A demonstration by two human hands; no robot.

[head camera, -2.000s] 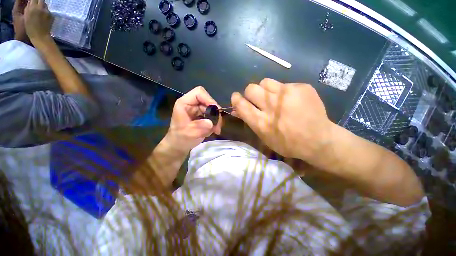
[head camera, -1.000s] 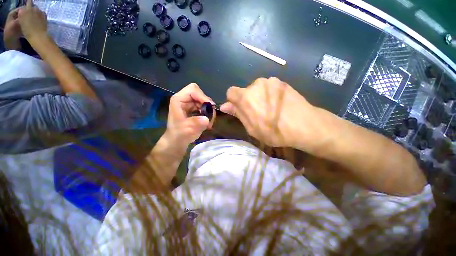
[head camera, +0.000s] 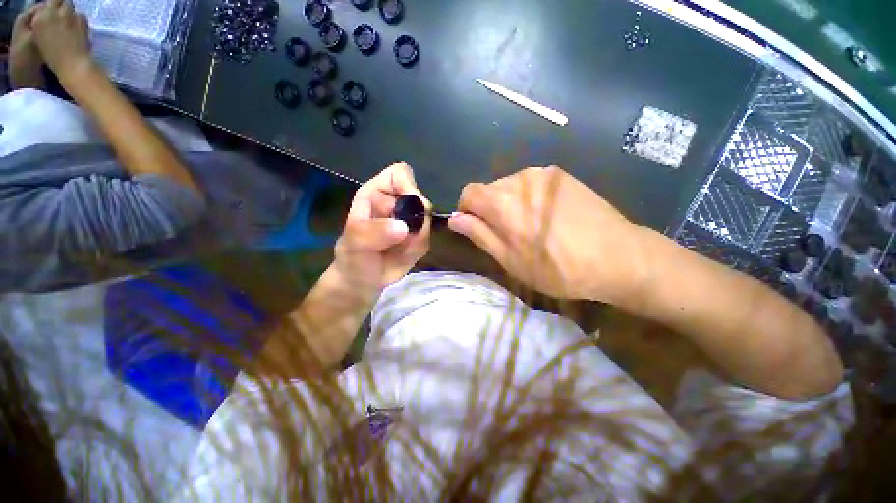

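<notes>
My left hand (head camera: 378, 231) holds a black ring part (head camera: 409, 213) upright between thumb and fingers, in front of the bench edge. Its broad dark face is turned towards me. My right hand (head camera: 540, 231) pinches a thin dark tool, perhaps a precision screwdriver (head camera: 441, 214), whose shaft points left at the ring part's side. Whether the tip touches the part cannot be told, and its handle is hidden in my right hand. Several loose black rings (head camera: 365, 38) lie on the bench at the upper left. Silvery-white tweezers (head camera: 522, 101) lie on the bench beyond my hands.
A heap of small black parts (head camera: 245, 28) lies upper left. Tiny dark pieces (head camera: 637, 39) and a speckled whitish patch (head camera: 660, 136) lie right of the tweezers. A clear tray (head camera: 752, 187) with black pieces is at right. Another worker's arm (head camera: 128, 128) and a blue bin (head camera: 167, 339) are at left.
The ring part has turned from edge-on to show its broad face. My right hand has shifted slightly, and the thin tool shows between the hands. The worker's hands at left have moved slightly.
</notes>
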